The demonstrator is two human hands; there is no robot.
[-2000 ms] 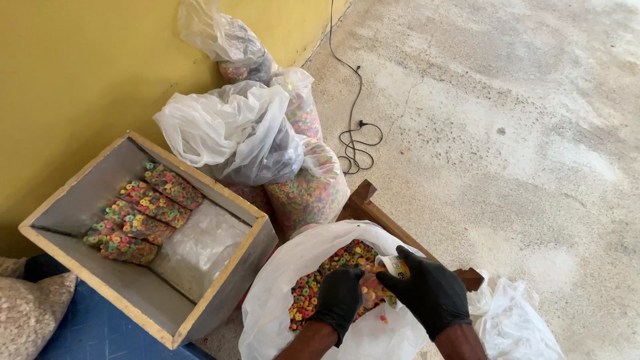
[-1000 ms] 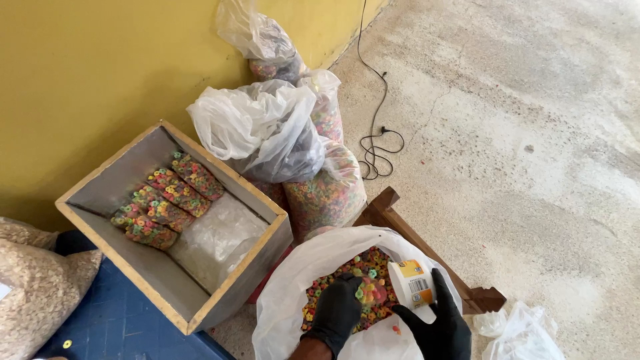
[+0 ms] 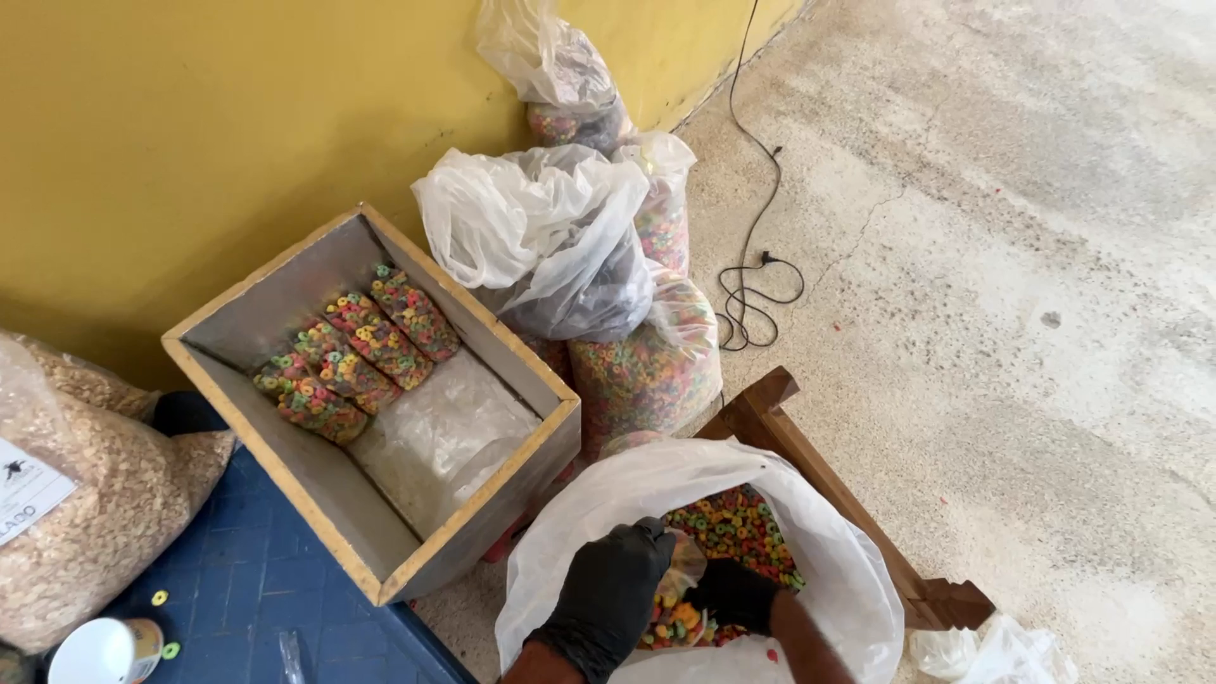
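Observation:
My left hand (image 3: 613, 594), in a black glove, is closed on the gathered top of a small clear plastic bag (image 3: 679, 570) above a large white plastic sack (image 3: 845, 551). Colourful ring cereal (image 3: 736, 522) fills the bottom of the sack. Low in the sack, beside the small bag, is my right hand (image 3: 736, 597), also black-gloved; its fingers are partly hidden. A white tub (image 3: 100, 654) lies at the lower left on a blue table. Several filled cereal bags (image 3: 380, 337) lie in a row in a wood-rimmed box (image 3: 465, 508).
Bulging plastic sacks (image 3: 646, 370) lean by the yellow wall. A large bag of flakes (image 3: 85, 513) rests on the blue table (image 3: 256, 570). Brown wooden furniture (image 3: 845, 494) stands behind the white sack. A black cable (image 3: 750, 294) lies on the floor, and a crumpled plastic bag (image 3: 997, 655) is at the lower right.
The white tub, in my right hand over the sack one second ago, is now on the blue table. My right hand is now down in the sack beside the small bag.

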